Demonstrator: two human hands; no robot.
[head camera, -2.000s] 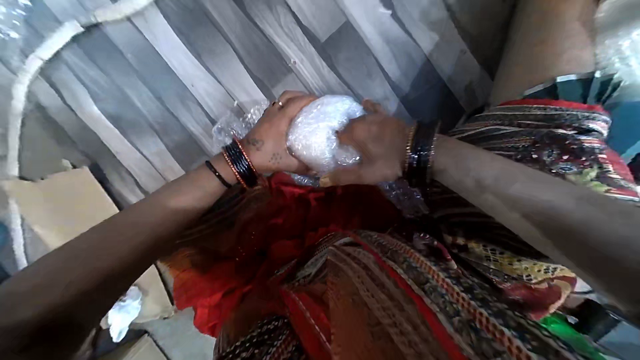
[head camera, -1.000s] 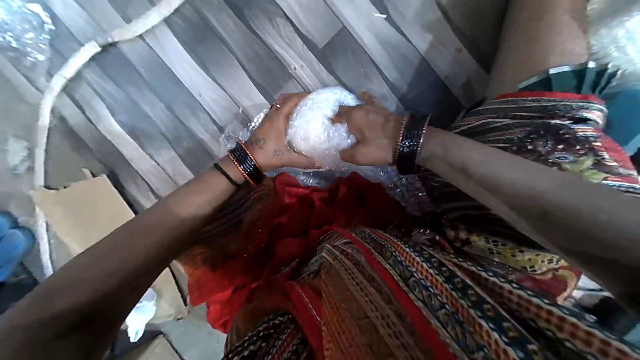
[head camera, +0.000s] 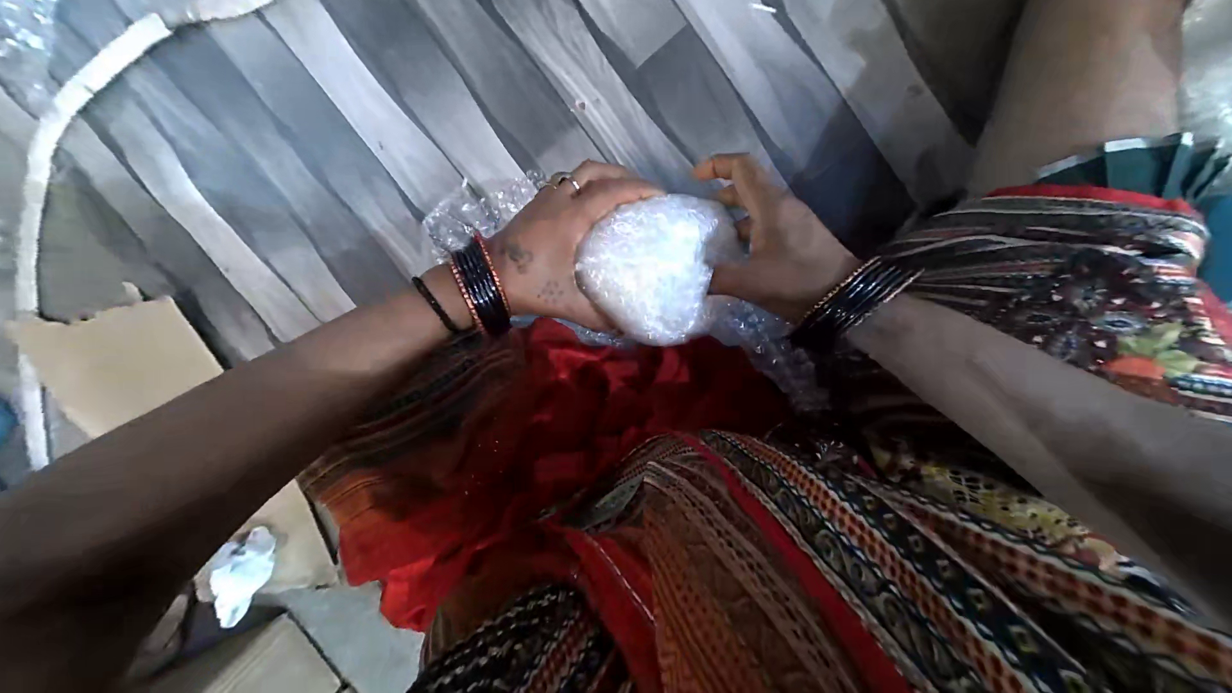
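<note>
A rounded bundle of clear bubble wrap (head camera: 654, 268) is held above my lap; what is inside it cannot be seen. My left hand (head camera: 573, 245) grips its left side, with a ring on one finger and dark bangles at the wrist. On the bundle's right side, my right hand (head camera: 775, 245) touches it with the thumb side, its index finger raised and bent away from the wrap. Loose bubble wrap (head camera: 481, 207) sticks out behind my left hand, and more hangs below my right hand.
Grey wood-patterned sheeting (head camera: 404, 125) lies beyond my hands. A white tube or cord (head camera: 43, 173) curves at the left. Flattened cardboard (head camera: 120, 361) and a crumpled white plastic piece (head camera: 243, 575) are at the lower left. Red and patterned cloth (head camera: 577, 423) covers my lap.
The fingers of my right hand have lifted off the top of the bundle and spread. My left hand keeps its hold on the left side.
</note>
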